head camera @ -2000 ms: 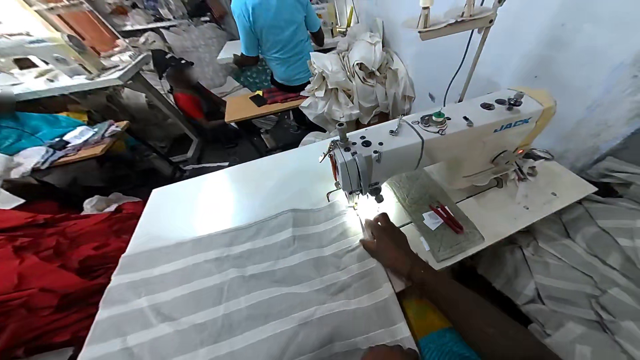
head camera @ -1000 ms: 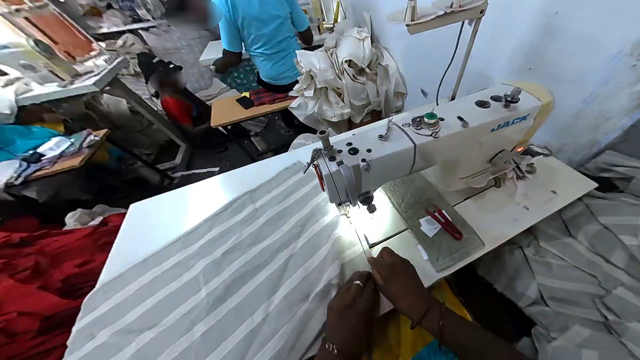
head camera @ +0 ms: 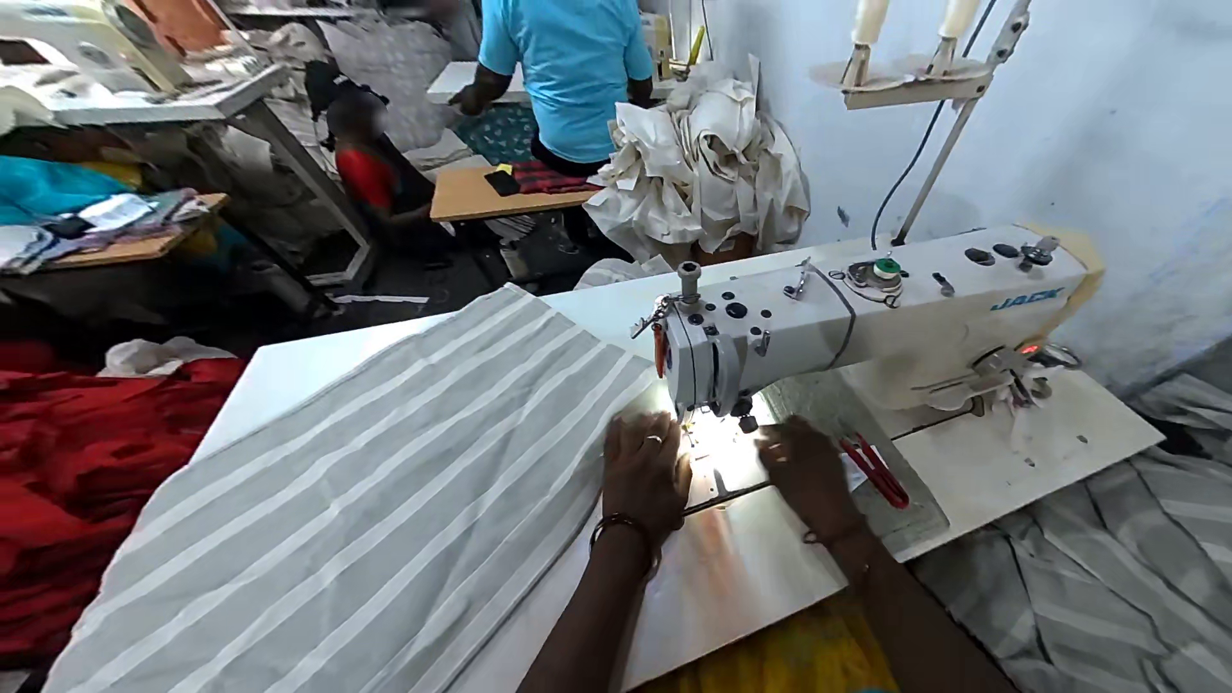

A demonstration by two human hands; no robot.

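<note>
A white Jack industrial sewing machine (head camera: 828, 308) stands on a white table (head camera: 731, 577), its lamp lighting the needle area. Grey fabric with white stripes (head camera: 385, 481) lies flat over the left of the table, its edge at the needle area. My left hand (head camera: 647, 467) presses on that fabric's right edge, just left of the presser foot. Right of the needle, my right hand (head camera: 804, 476) is bent over the machine bed; whether its fingertips pinch anything cannot be told. Red-handled thread snips (head camera: 874, 470) lie beside it on a grey plate.
More striped fabric (head camera: 1097, 577) hangs at the right. Red cloth (head camera: 96, 481) is heaped at the left. A thread stand (head camera: 914, 91) rises behind the machine. Beyond the table are piled cream fabric (head camera: 698, 164), a wooden bench (head camera: 481, 192), a person in blue (head camera: 568, 77) and another person seated low.
My hands were close together in front of the needle; now they are apart, on either side of it and nearer the machine. The striped fabric has turned and shifted on the table.
</note>
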